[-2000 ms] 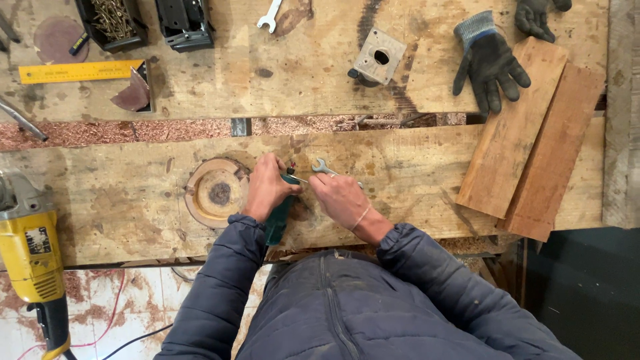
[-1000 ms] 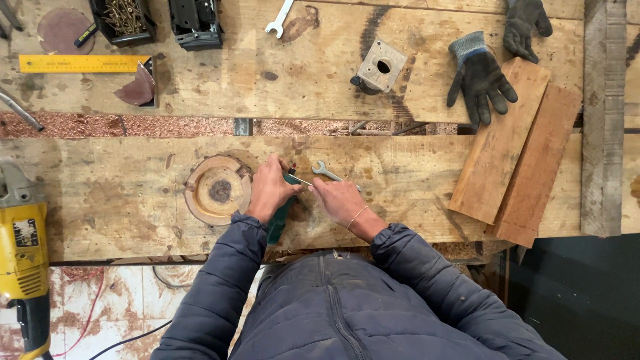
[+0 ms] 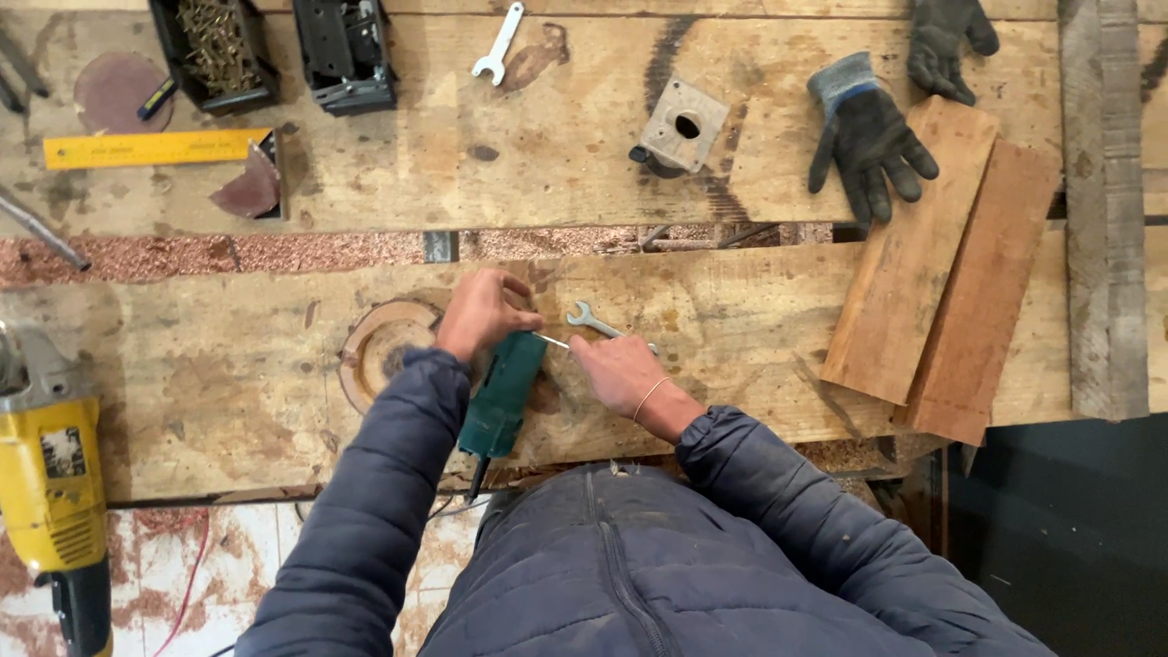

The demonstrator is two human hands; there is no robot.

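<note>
A corded power tool with a green plastic body point(image 3: 500, 392) lies on the plank bench, its cord toward my jacket. My left hand point(image 3: 486, 313) grips its far end, fingers curled over the top, so that end is largely hidden. My right hand point(image 3: 625, 372) holds a thin metal rod-like tool point(image 3: 551, 341), whose tip meets the green tool beside my left fingers; its handle is hidden in my hand. An open-end wrench point(image 3: 595, 321) lies just beyond my right hand. Left of my left hand is a round wooden piece with a recessed centre point(image 3: 358, 354).
A yellow angle grinder point(image 3: 50, 474) is at the left. Beyond are a try square point(image 3: 155, 149), a bin of screws point(image 3: 224, 100), a black bin point(image 3: 345, 55), a flat wrench point(image 3: 499, 44) and a router base-like plate point(image 3: 686, 126). Work gloves point(image 3: 867, 137) and boards point(image 3: 912, 265) lie right.
My left hand has opened up somewhat, its fingers now arched over the green tool's end. My right hand keeps its hold on the thin tool, lying slightly lower beside it.
</note>
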